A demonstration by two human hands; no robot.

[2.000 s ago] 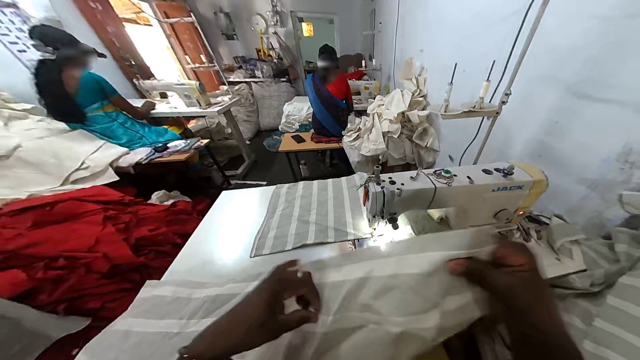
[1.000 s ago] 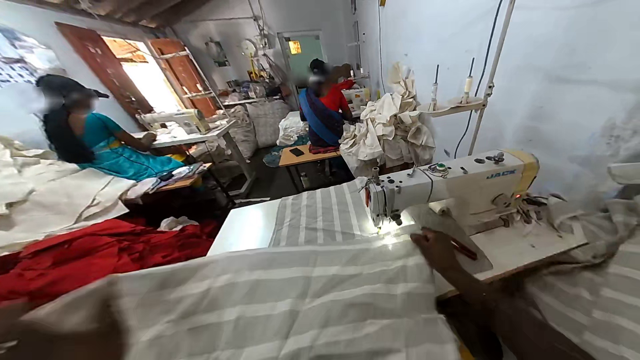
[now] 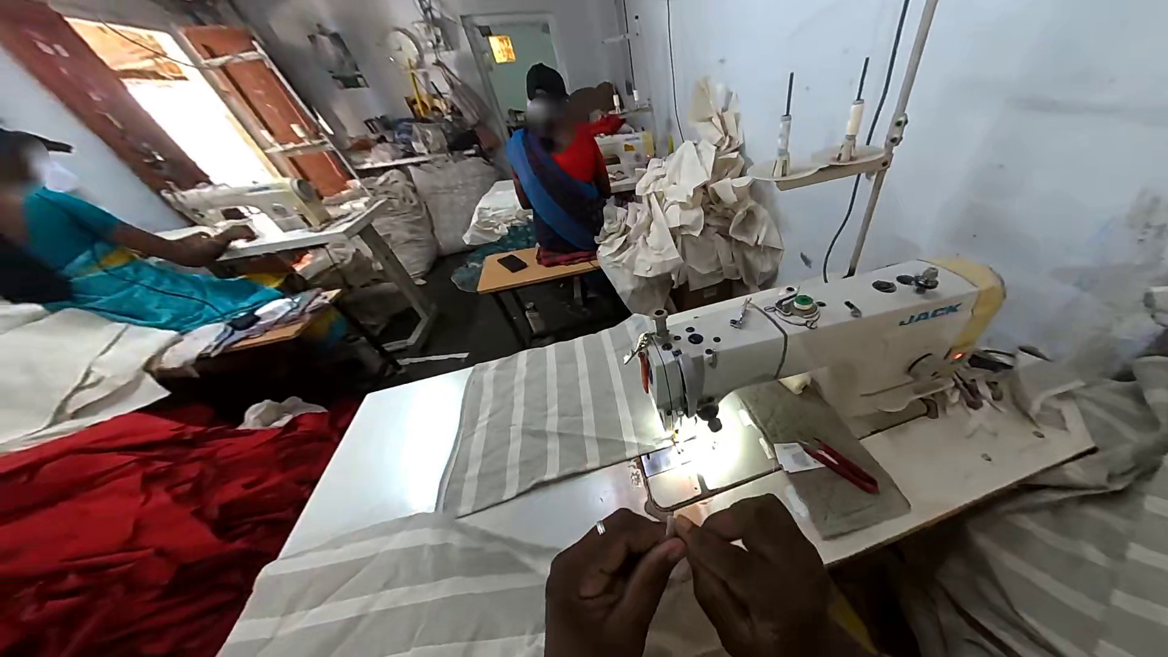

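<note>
My left hand [image 3: 611, 579] and my right hand [image 3: 753, 570] meet at the near edge of the sewing table, fingertips pinching a small whitish piece between them; whether it is thread or fabric I cannot tell. Just beyond them stands a white JACK sewing machine [image 3: 812, 328], its lamp lighting the needle plate [image 3: 712, 456]. A grey-and-white striped cloth [image 3: 557, 401] lies on the table left of the needle. More striped fabric [image 3: 401, 584] spreads below and left of my hands. Red-handled thread snips [image 3: 844, 467] and a small white label [image 3: 797, 457] rest on a grey pad [image 3: 794, 420] right of the needle.
A heap of red cloth [image 3: 164, 511] lies at left. One person [image 3: 109, 246] sews at the left, another [image 3: 561, 173] sits further back. Beyond the machine are piled cream fabric [image 3: 693, 219] and a thread stand [image 3: 821, 169]. Striped fabric [image 3: 1058, 538] hangs at the right edge.
My hands have come together in front of the needle; earlier they were apart on the striped fabric. That fabric now lies lower, uncovering the near table edge. The view has shifted closer to the machine.
</note>
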